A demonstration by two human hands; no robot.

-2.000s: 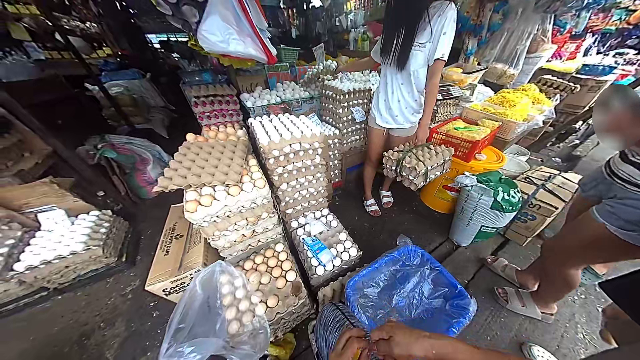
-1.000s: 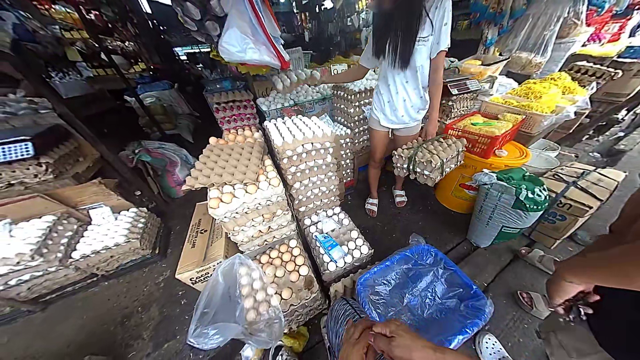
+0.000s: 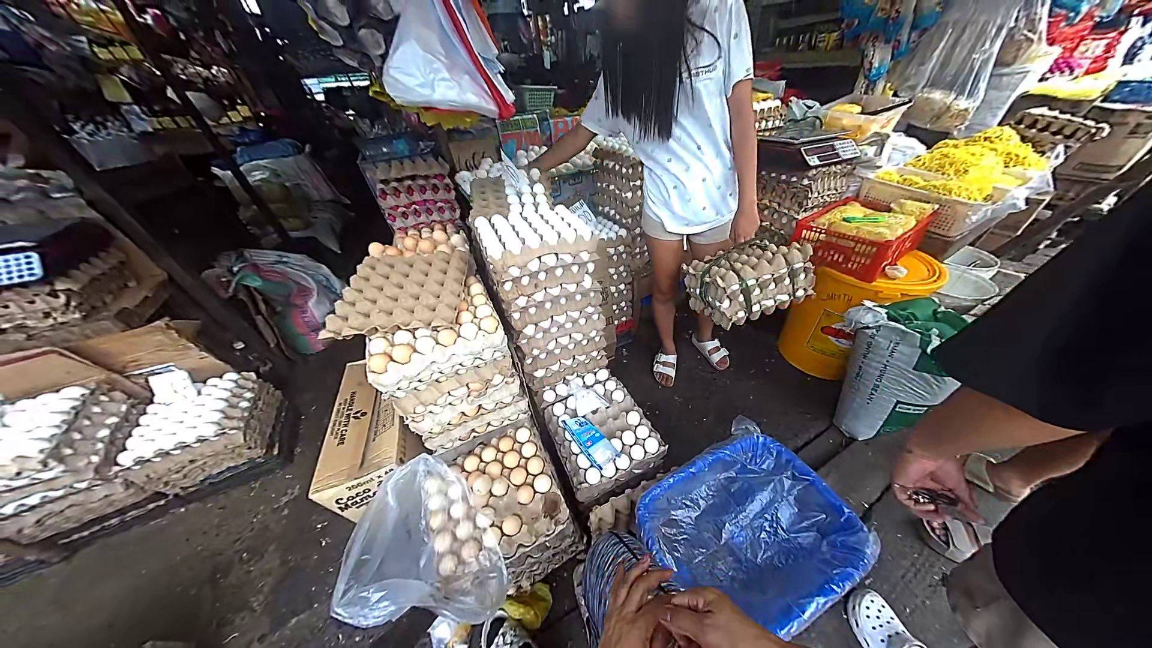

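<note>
My left hand point(image 3: 633, 605) rests on my knee in patterned leggings point(image 3: 605, 571) at the bottom centre, fingers loosely bent. My right hand point(image 3: 706, 619) touches it from the right; whether anything lies between the fingers cannot be made out. Beside them stands a blue plastic basin point(image 3: 760, 531) lined with clear plastic. Left of my knee is a clear plastic bag point(image 3: 423, 549) with eggs, next to a tray of brown eggs point(image 3: 508, 477). A tray of white eggs point(image 3: 601, 432) holds a blue-and-white packet point(image 3: 589, 441).
Tall stacks of egg trays point(image 3: 549, 297) fill the middle. A standing person point(image 3: 688, 135) holds a tied bundle of egg trays point(image 3: 749, 281). At right are a yellow bucket point(image 3: 823, 315), a sack point(image 3: 891, 369) and another person's hand point(image 3: 938, 486). A cardboard box point(image 3: 360, 441) stands left.
The standing person's arm has reached out over the egg trays at the back. A person in dark clothing has come in close at the right edge. My hands remain together at my knee.
</note>
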